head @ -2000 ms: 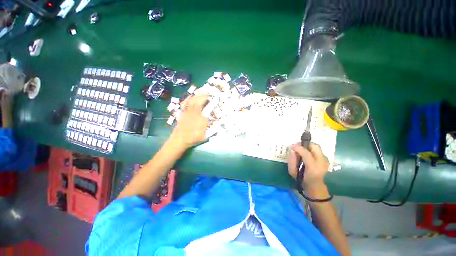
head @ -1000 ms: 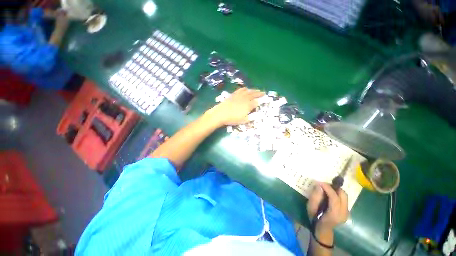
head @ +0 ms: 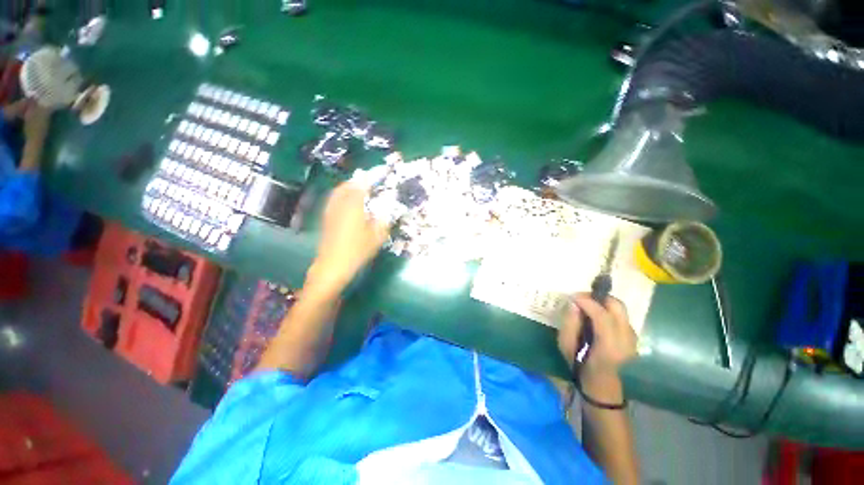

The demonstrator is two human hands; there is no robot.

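My right hand (head: 599,333) holds the soldering iron (head: 602,284) by its black handle, tip pointing away over the cream paper sheet (head: 540,275). My left hand (head: 352,227) is at the left edge of the heap of small white parts (head: 441,204). Its fingertips blend into the glare, so I cannot tell whether it grips anything. A dark assembly (head: 411,192) lies on the heap near its fingers, and another dark assembly (head: 489,178) sits on the heap's far right side.
The tray of parts (head: 213,166) and a metal block (head: 273,201) are left. Dark assemblies (head: 346,133) lie behind the heap. The fume hood (head: 644,170), yellow pot (head: 679,254), tweezers (head: 723,322) and blue box (head: 817,308) are right. Red crates (head: 152,303) stand below; another person's arm (head: 33,142) is far left.
The view swung and turned, then mostly came back. My left hand has moved from over the heap to its left edge. My right hand still holds the iron over the sheet.
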